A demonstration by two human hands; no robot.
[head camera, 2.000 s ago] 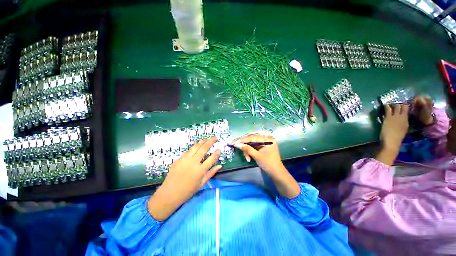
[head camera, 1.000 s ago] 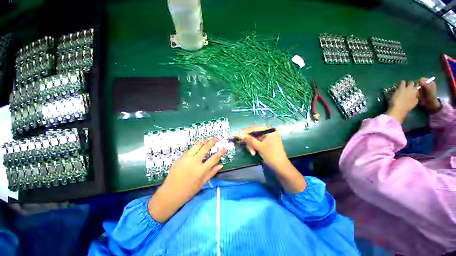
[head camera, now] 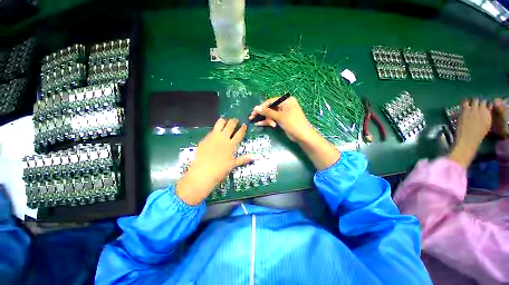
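Observation:
Circuit board panels lie on the green bench before me, partly covered by my left hand and forearm. My left hand is over the panels, fingers pointing to their upper edge; whether it holds anything is not clear. My right hand holds a thin dark pen-like tool between thumb and fingers, above the panels' top edge. The tool slants up to the right; its tip is near my left fingertips. Small silvery bits lie just above the hands.
Dark pad left of my hands. Black tray with rows of panels at far left. Green wire heap, red-handled cutters and wrapped post beyond. Another panel and a coworker's hands at right.
Both my hands have moved up from the panels' right part toward their upper edge. The tool stays in my right hand. The whole view has shifted slightly.

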